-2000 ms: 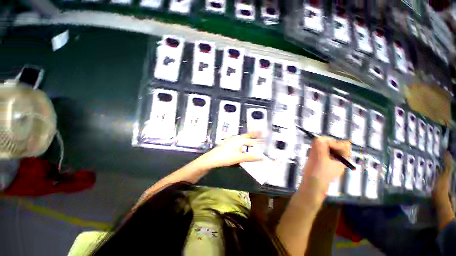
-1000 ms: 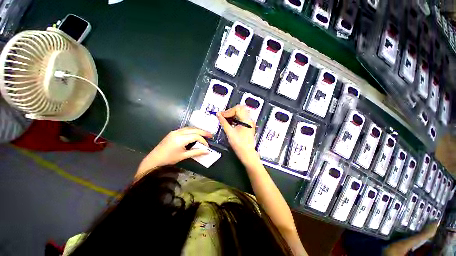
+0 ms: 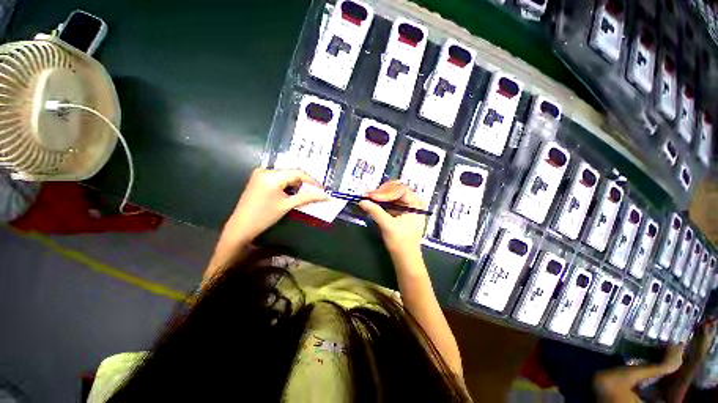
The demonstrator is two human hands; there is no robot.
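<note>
My left hand (image 3: 277,198) pinches a small white sticker sheet (image 3: 324,208) with a red edge, in front of the near left corner of the clear tray (image 3: 358,102). My right hand (image 3: 397,212) holds a thin black pen-like tool (image 3: 394,205) like a pencil. Its tip points left and meets the sheet near my left fingers. The tray holds two rows of white housings with dark ovals. The near left housing (image 3: 314,138) is partly covered by my left hand and the sheet. Any sticker at the tip is too small to tell.
A cream fan (image 3: 59,110) with a white cord stands at the left beside a dark-screened device (image 3: 81,32). More filled trays (image 3: 512,315) continue to the right, and others lie beyond the pale rail (image 3: 472,47). Another person's arm (image 3: 642,378) shows at the lower right.
The view has shifted, so the trays appear further left and up. The tool has moved from the near left housing to the sheet, and my left hand has come up over the tray's near edge.
</note>
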